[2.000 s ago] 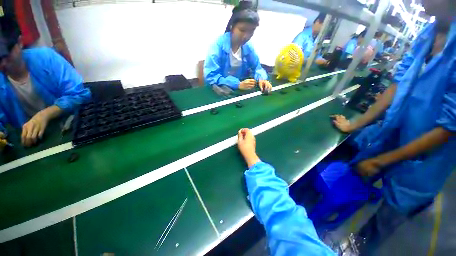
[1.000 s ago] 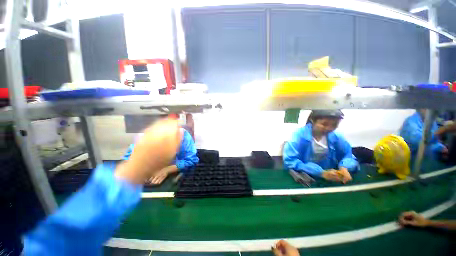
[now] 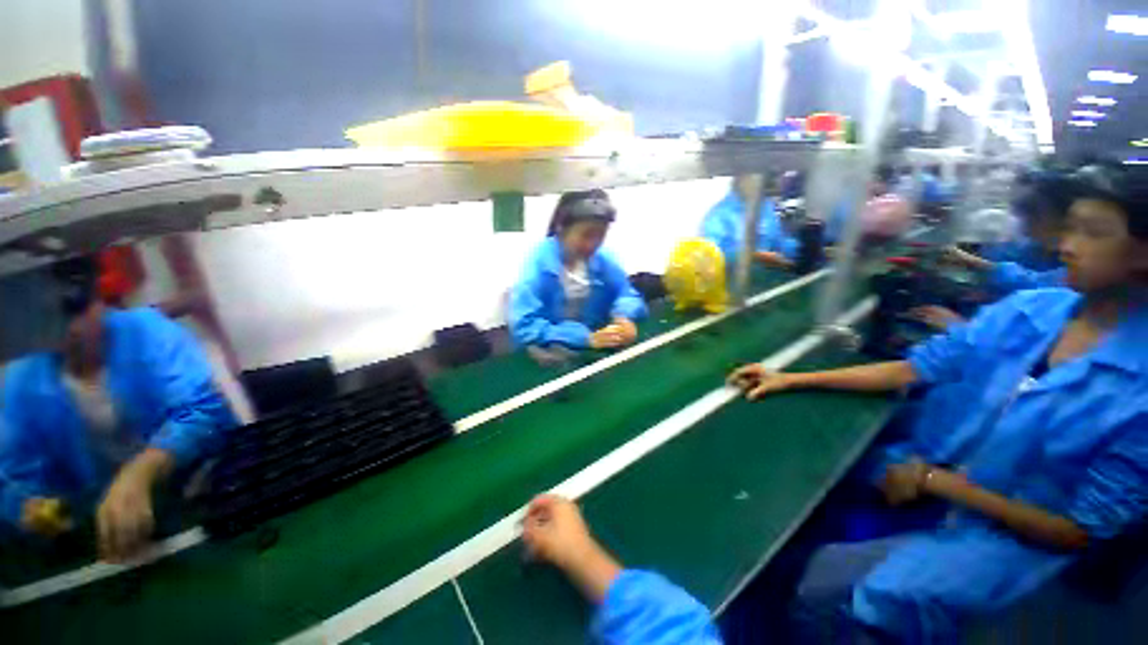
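Note:
My right hand (image 3: 554,529) reaches in from the lower right, over the white strip on the near side of the green belt. Its fingers are curled together. A small dark spot shows at the fingertips, but blur hides whether it is a held part. My left hand is out of the picture. A few small dark parts lie on the belt (image 3: 378,510), one of them a round black part (image 3: 267,538) near the left tray.
A black blister tray (image 3: 330,444) lies across the belt at left. Two workers sit opposite, one at left (image 3: 107,416) and one behind the belt (image 3: 577,284). A worker at right (image 3: 1007,416) rests a hand on the near strip. A yellow fan (image 3: 696,275) stands across the line.
The view swung up and left, then back right. My left hand, raised at left a second ago, has left the picture. The worker at right now sits lower, an arm stretched to the strip.

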